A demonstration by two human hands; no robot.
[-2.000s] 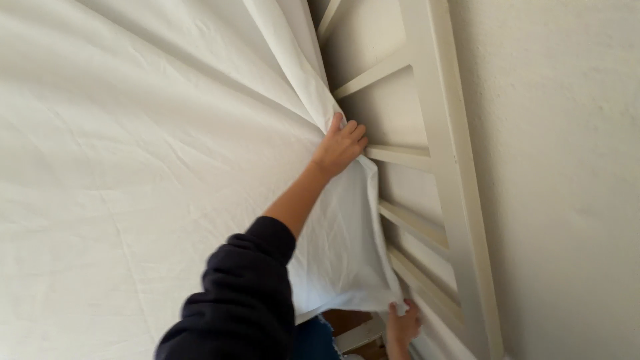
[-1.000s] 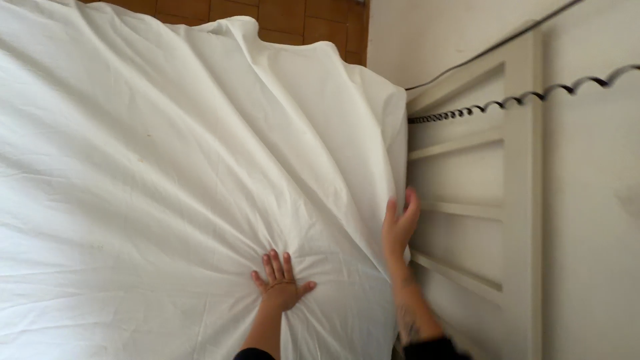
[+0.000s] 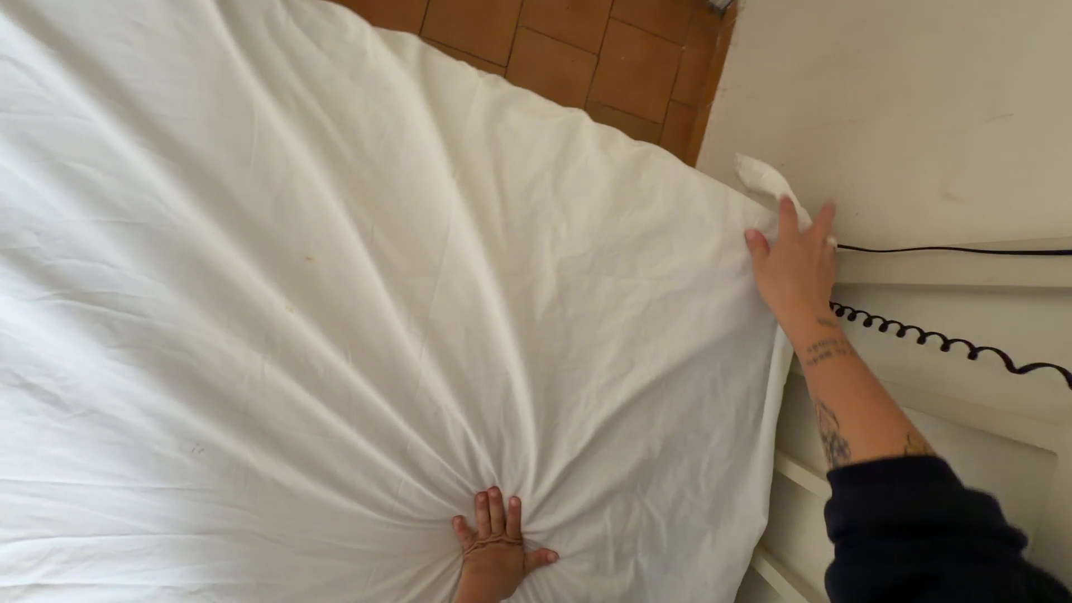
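A white fitted sheet [image 3: 402, 251] spreads over the bed, with folds fanning out from my left hand [image 3: 496, 548]. That hand presses flat on the cloth at the bottom centre, fingers spread, gripping nothing. At the far right corner of the bed my right hand [image 3: 794, 255] reaches over the sheet's edge, its fingers apart and slightly blurred. A loose flap of white cloth [image 3: 764, 177] sticks up just beyond its fingertips. Whether the right hand's fingers touch that flap I cannot tell.
A pale slatted headboard [image 3: 946, 272] stands along the right side by the wall [image 3: 888, 100]. A thin black cable [image 3: 946, 249] and a coiled black cord [image 3: 930, 337] run across it. Brown floor tiles [image 3: 553, 54] show past the bed's far edge.
My right hand has moved from the bed's right edge up to the far corner. The left hand stays pressed on the sheet, as one second ago; two seconds ago a hand held the sheet's edge.
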